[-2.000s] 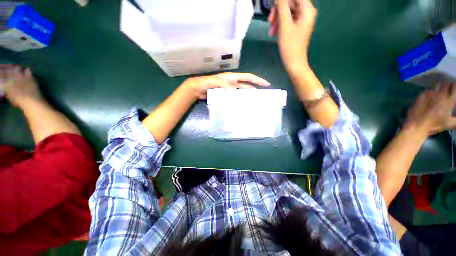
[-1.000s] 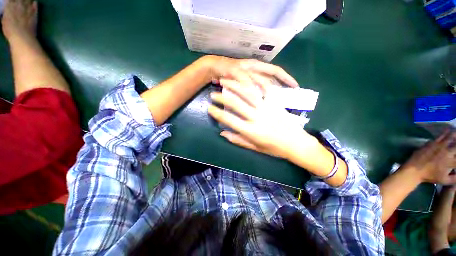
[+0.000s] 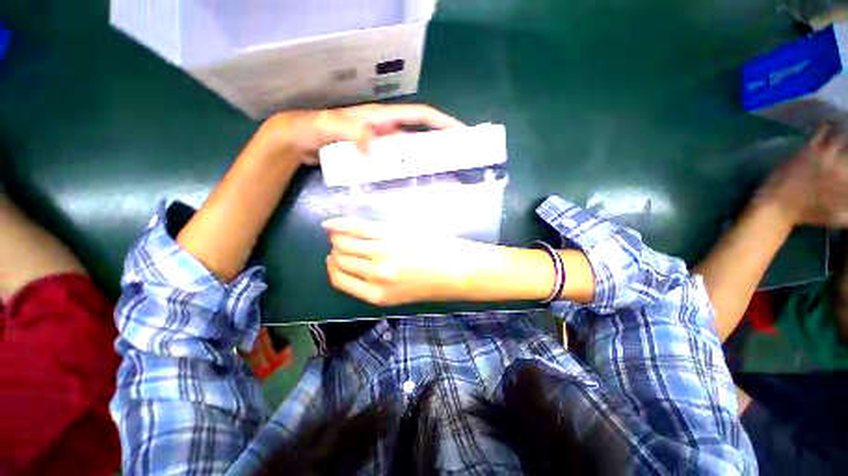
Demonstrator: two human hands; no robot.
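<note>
A plain white boxy inner tray lies in front of me on the bench. Its far part is a thick white rim or lid, and a dark gap runs between that and the whitish, slightly see-through near part. My left hand is around its far left edge, fingers partly hidden behind it. My right hand is against its near side with curled fingers, overexposed by glare. The contents of the tray cannot be seen.
An open white printed carton stands beyond my left hand on the dark green bench. A blue and white carton is at the far right, near another person's blurred hand. A red sleeve is at the left.
My right hand was beyond the tray, then crossed over it, and is now at its near side. The dark gap now shows along the tray. The view has shifted.
</note>
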